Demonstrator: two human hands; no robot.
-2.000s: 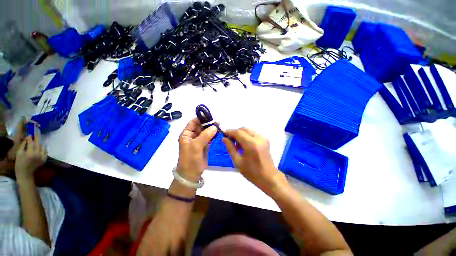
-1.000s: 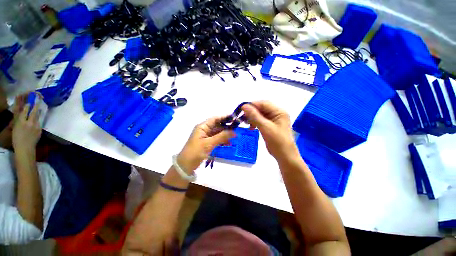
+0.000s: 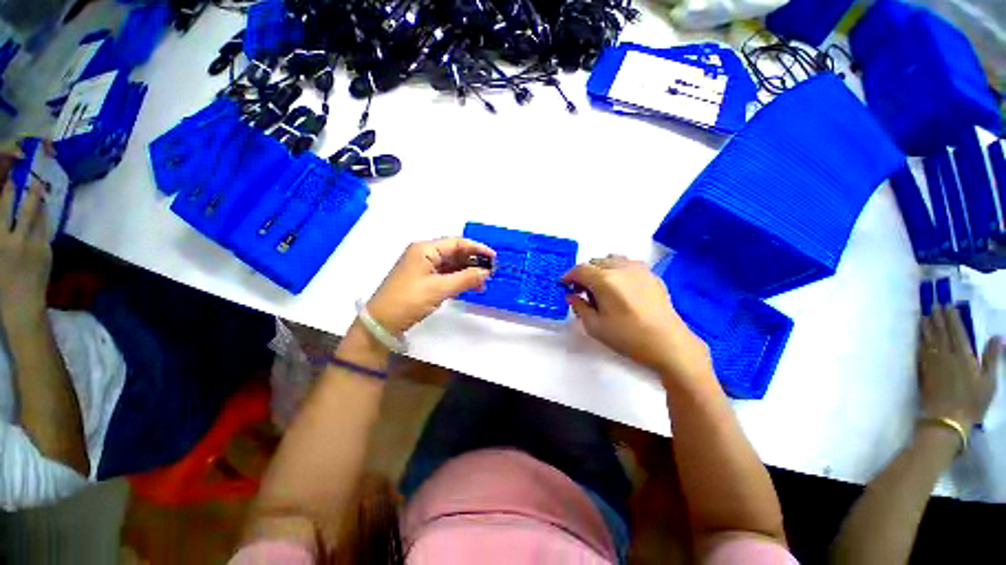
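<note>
A blue insert tray (image 3: 530,270) lies flat on the white table in front of me. My left hand (image 3: 430,285) is at its left end, with thumb and fingers pinching a small black cable plug (image 3: 479,262) over the tray. My right hand (image 3: 623,304) is at the tray's right end, its fingertips closed around a small dark piece, likely part of the cable. The rest of the cable is hard to make out.
Overlapping filled trays (image 3: 270,210) lie at left. A black cable pile (image 3: 441,44) and printed cards (image 3: 673,86) are at the far side. A leaning stack of empty trays (image 3: 789,182) and loose trays (image 3: 745,337) are at right. Other people's hands (image 3: 954,370) work at both sides.
The coiled cable is no longer held up between my hands. Both hands have moved down and apart to the tray's two ends. The view has tilted down, and another person's hand shows at right.
</note>
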